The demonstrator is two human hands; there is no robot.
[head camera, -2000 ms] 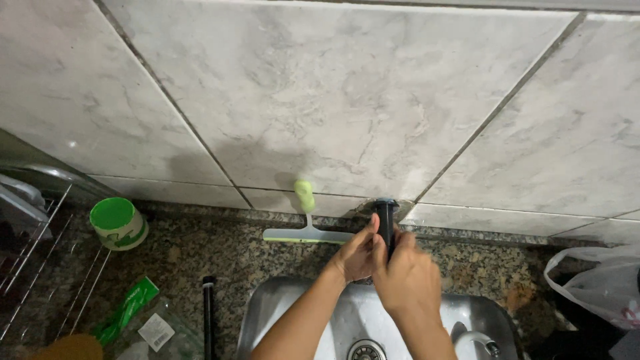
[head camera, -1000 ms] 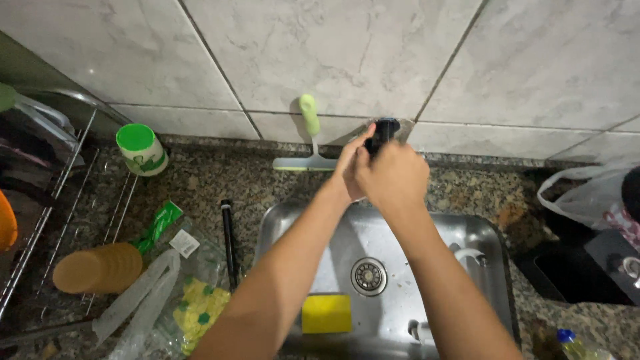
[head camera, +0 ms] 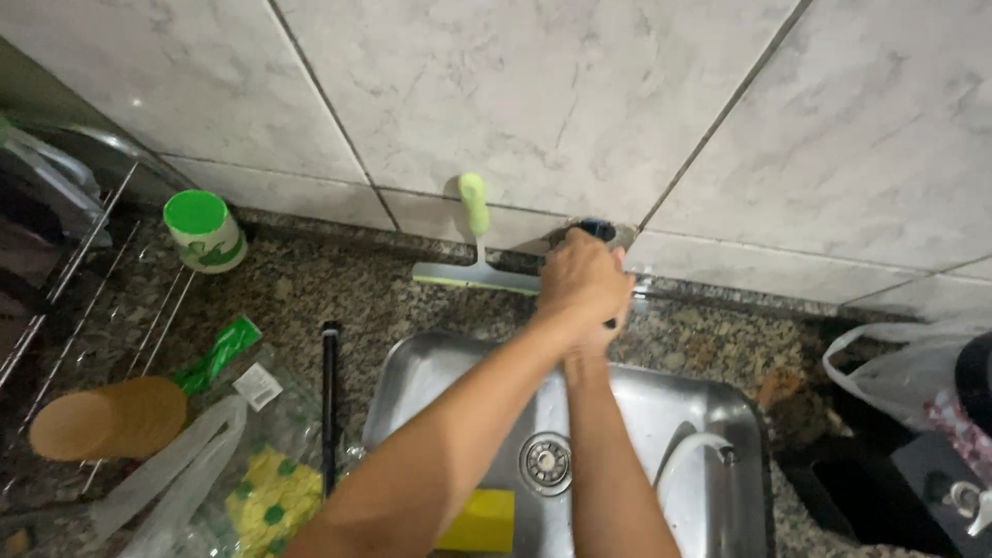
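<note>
Low on the tiled wall, a black cylindrical fitting point(head camera: 597, 227) shows above my hands, behind the sink's rear rim. My left hand point(head camera: 583, 277) is wrapped over it, and my right hand point(head camera: 603, 335) grips it from below and to the right, mostly hidden by the left. My forearms reach over the stainless steel sink point(head camera: 740, 411), which holds a yellow sponge point(head camera: 488, 521) and a curved white spout or hose point(head camera: 694, 446). Just left of my hands, a squeegee with a green handle point(head camera: 474, 203) leans on the wall.
Left of the sink lie a black tube point(head camera: 330, 403) and a plastic bag with yellow contents point(head camera: 275, 496). Farther left are stacked brown cups point(head camera: 108, 418), a green-lidded container point(head camera: 205, 232) and a wire rack point(head camera: 85, 267). A clear plastic bag point(head camera: 883, 372) and black items stand at the right.
My left hand has moved on top of the black fitting; one second ago my right hand was uppermost. My forearms now lie closer together.
</note>
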